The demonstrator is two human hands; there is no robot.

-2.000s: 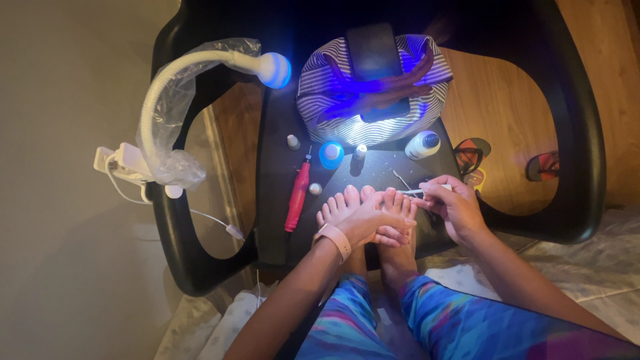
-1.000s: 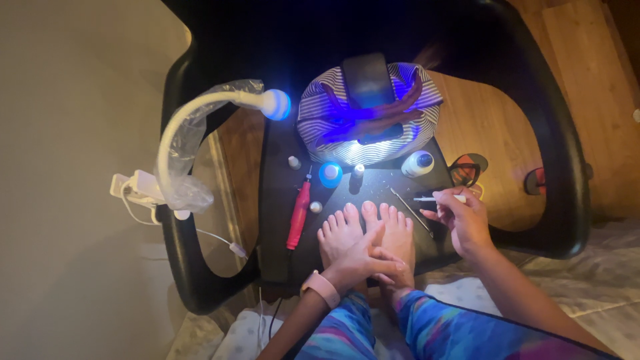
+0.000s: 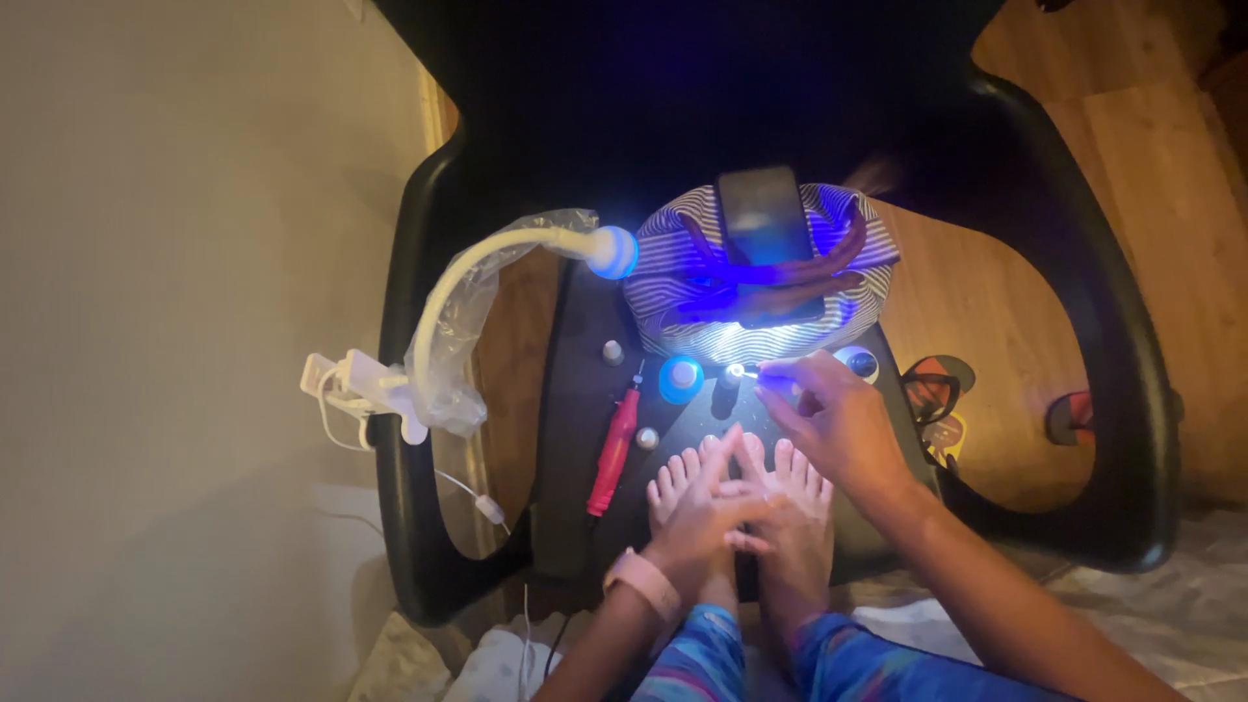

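My left hand (image 3: 717, 517), with a pink wristband, lies over the tops of two bare feet (image 3: 795, 502), fingers spread. My right hand (image 3: 824, 409) pinches a thin brush, whose pale tip is at the mouth of a small bottle (image 3: 730, 376). To its left stands a blue-rimmed round container (image 3: 681, 379). A white-capped bottle (image 3: 857, 365) is just behind my right hand. A red pen-shaped rotary nail drill (image 3: 614, 453) lies left of the feet, near two small pale-topped items, one beside it (image 3: 646, 438) and one farther back (image 3: 612, 352).
Everything rests on a black chair (image 3: 1121, 390) with armrests. A striped bag (image 3: 673, 234) with a phone (image 3: 765, 219) on it stands behind the bottles. A gooseneck lamp (image 3: 441, 292) in clear plastic is clamped to the left armrest. Sandals (image 3: 938, 385) lie on the floor at right.
My right hand has moved left and away from me, from beside the feet to the small bottle. My left hand's fingers have spread over the feet.
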